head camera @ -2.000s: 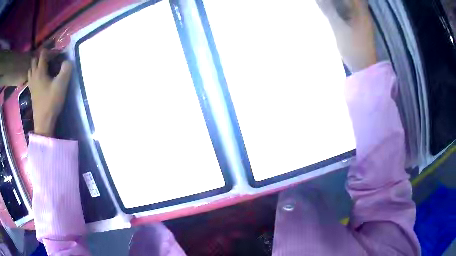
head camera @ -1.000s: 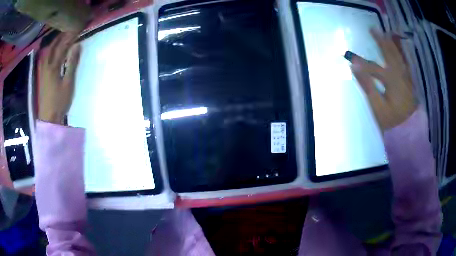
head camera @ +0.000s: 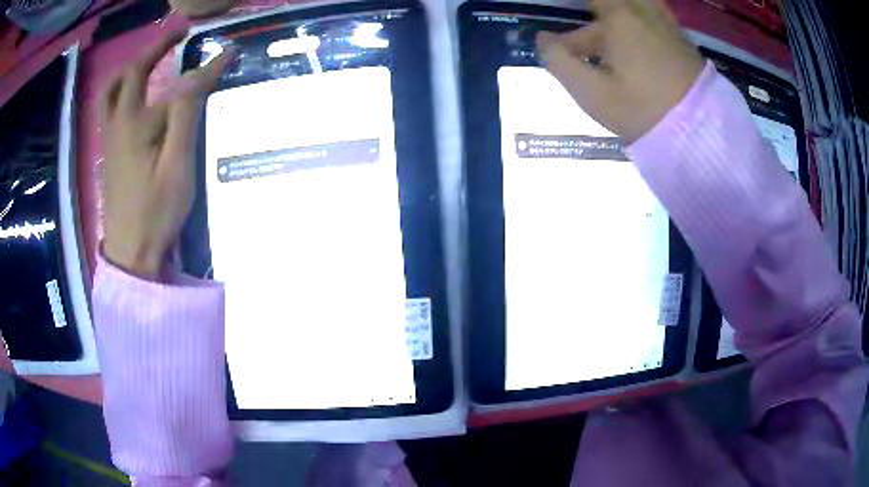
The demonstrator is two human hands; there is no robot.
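Two lit tablets lie side by side in front of me, a left tablet (head camera: 305, 285) and a middle tablet (head camera: 581, 276). Each has a black border, a white page with a grey banner, and a small white label near its lower right. My left hand (head camera: 157, 162) is over the left tablet's upper left edge, fingers apart, holding nothing. My right hand (head camera: 619, 71) is over the middle tablet's upper part, fingers bent, thumb near the screen's top; some fingertips are cut off or hidden. A third lit tablet (head camera: 796, 143) lies partly behind my right sleeve.
A dark tablet (head camera: 33, 219) in a pale sleeve lies at the far left. Thin grey-white layers (head camera: 829, 105) stand at the right end. The bench surface is pink-red (head camera: 519, 411). A blue thing (head camera: 19, 428) and a yellow floor line show at the lower left.
The view has shifted along the tablets. The screens in front now show white pages with grey banners. My right hand has moved from the right tablet's screen to the middle tablet's top.
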